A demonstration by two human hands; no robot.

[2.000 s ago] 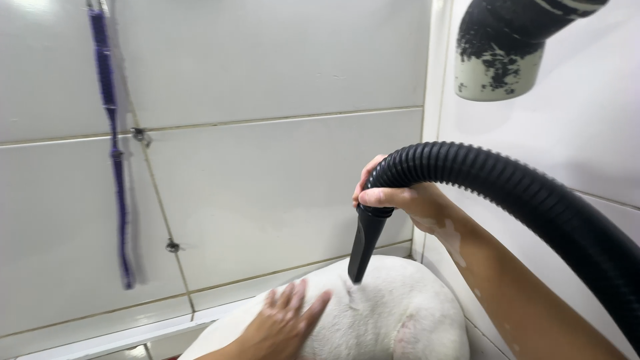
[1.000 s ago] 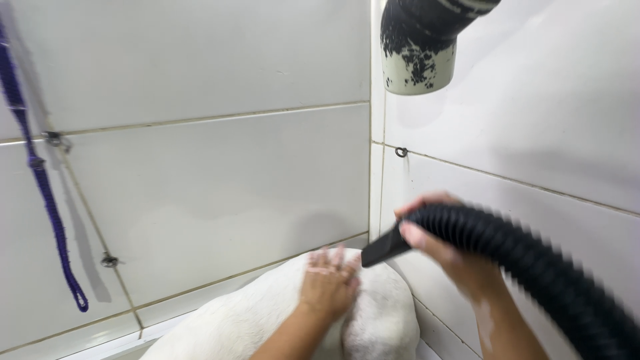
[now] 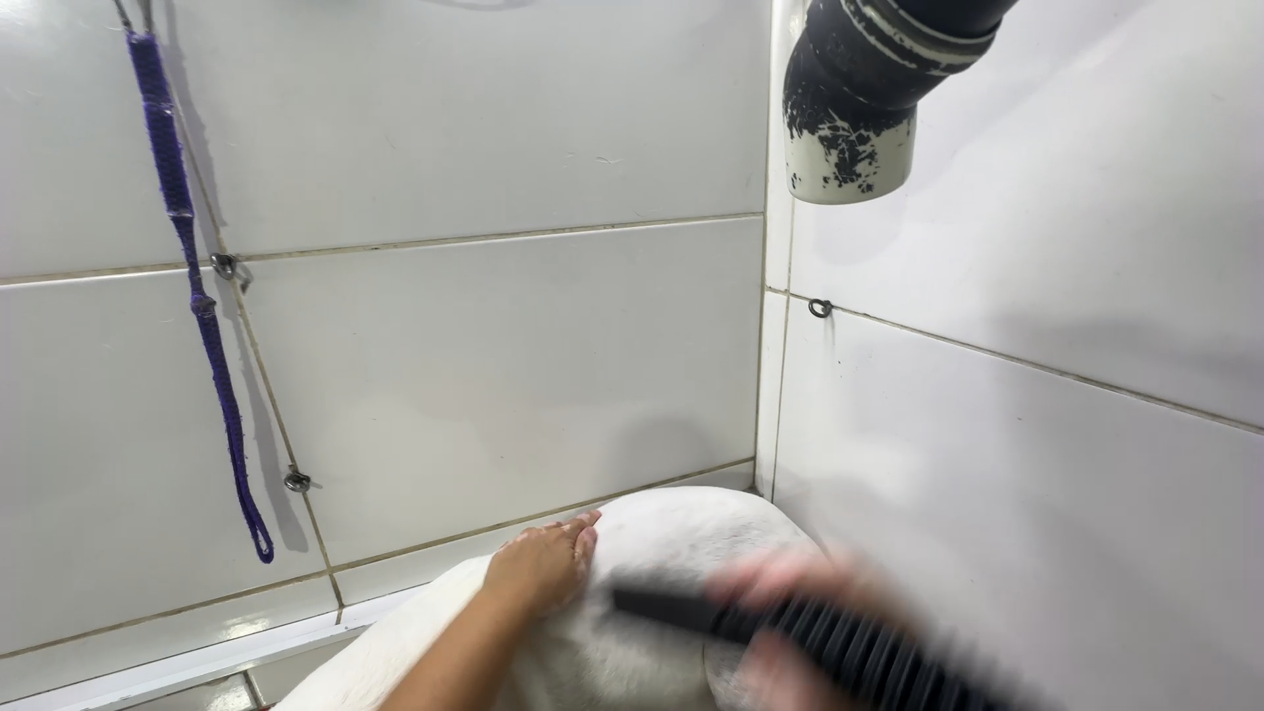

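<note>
A short-haired white animal, its head out of view, fills the bottom centre. My left hand lies flat on its coat, holding nothing. Blurred by motion, my right hand grips the end of a black corrugated hose at the lower right. The hose's flat black nozzle points left, close over the white coat and just right of my left hand. Whether the nozzle touches the coat cannot be told.
White tiled walls meet in a corner behind the animal. A purple strap hangs at the left near metal eye hooks. Another hook is on the right wall. A black and cream pipe with flaking paint hangs down at upper right.
The nozzle, held steeply downward two seconds ago, now lies nearly level and points left. My right hand has moved lower with the hose. My left hand remains on the coat. The view has shifted.
</note>
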